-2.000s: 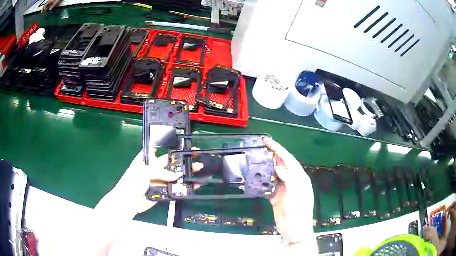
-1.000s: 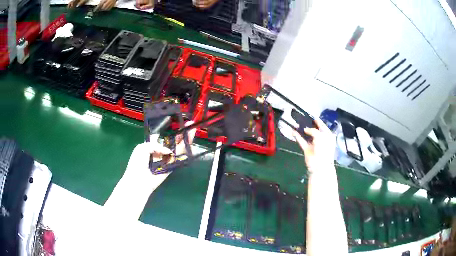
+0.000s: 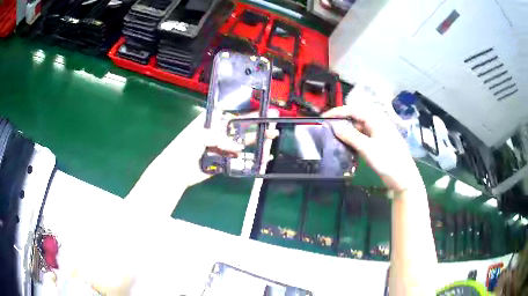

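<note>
My left hand (image 3: 228, 141) holds an upright phone middle frame (image 3: 238, 87) by its lower part. A second middle frame (image 3: 324, 147) lies crosswise in front, its left end over the first frame at my left fingers. My right hand (image 3: 367, 136) grips the second frame's right end at its upper edge. Both frames are held in the air. Whether they touch is hard to tell. Another frame (image 3: 255, 282) lies on the white surface near me, cut off by the lower edge.
Red tray (image 3: 142, 64) with stacks and single frames stands at the far side. A row of frames (image 3: 321, 217) lies on the green surface (image 3: 87, 130), right of a white strip (image 3: 250, 211). Vented cabinet (image 3: 428, 58) and tape rolls (image 3: 408, 107) are at right, a green fan (image 3: 463, 289) lower right.
Over the last second, the second frame went from tilted and blurred to level across the left-hand frame. My right hand came in from the tray's right end. The view has shifted.
</note>
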